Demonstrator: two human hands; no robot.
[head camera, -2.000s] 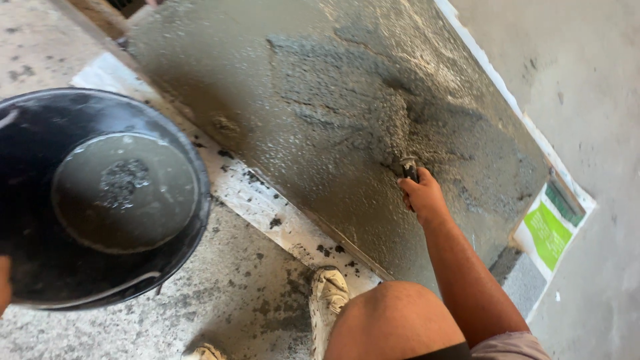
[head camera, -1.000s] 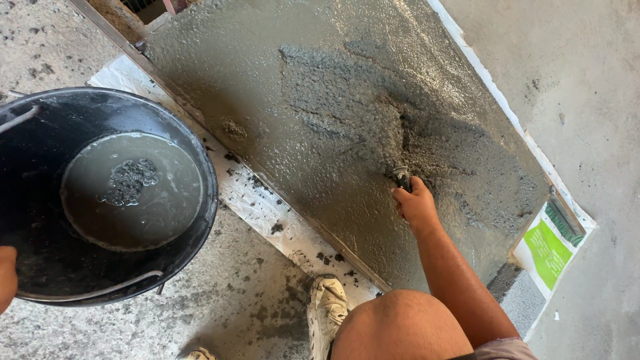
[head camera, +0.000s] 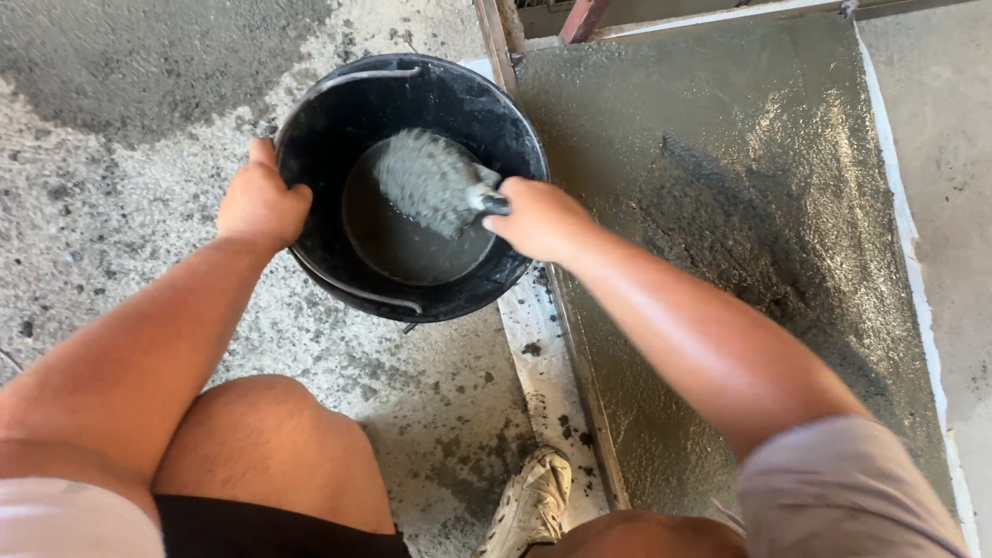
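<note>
A black bucket (head camera: 418, 298) stands tilted towards me, left of the framed slab, with grey watery cement mix (head camera: 422, 252) at its bottom. My left hand (head camera: 265, 194) grips the bucket's left rim. My right hand (head camera: 535, 217), at the right rim, is closed on the dark handle of a trowel (head camera: 430, 182). The trowel's blade, covered with wet grey mortar and blurred by motion, is inside the bucket above the mix. To the right lies the wet concrete surface (head camera: 697, 194), with a rougher mound of mortar (head camera: 744, 232) on it.
A wooden form board (head camera: 589, 403) edges the wet concrete, with a white sheet strip (head camera: 535, 349) beside it. A reddish post (head camera: 583, 19) stands at the top. My shoe (head camera: 535, 496) is near the board. Dark splatters and a wet patch (head camera: 155, 62) mark the rough floor.
My right hand has moved with the trowel from the mortar on the slab to the bucket. More of my left hand shows on the rim. The view has shifted left.
</note>
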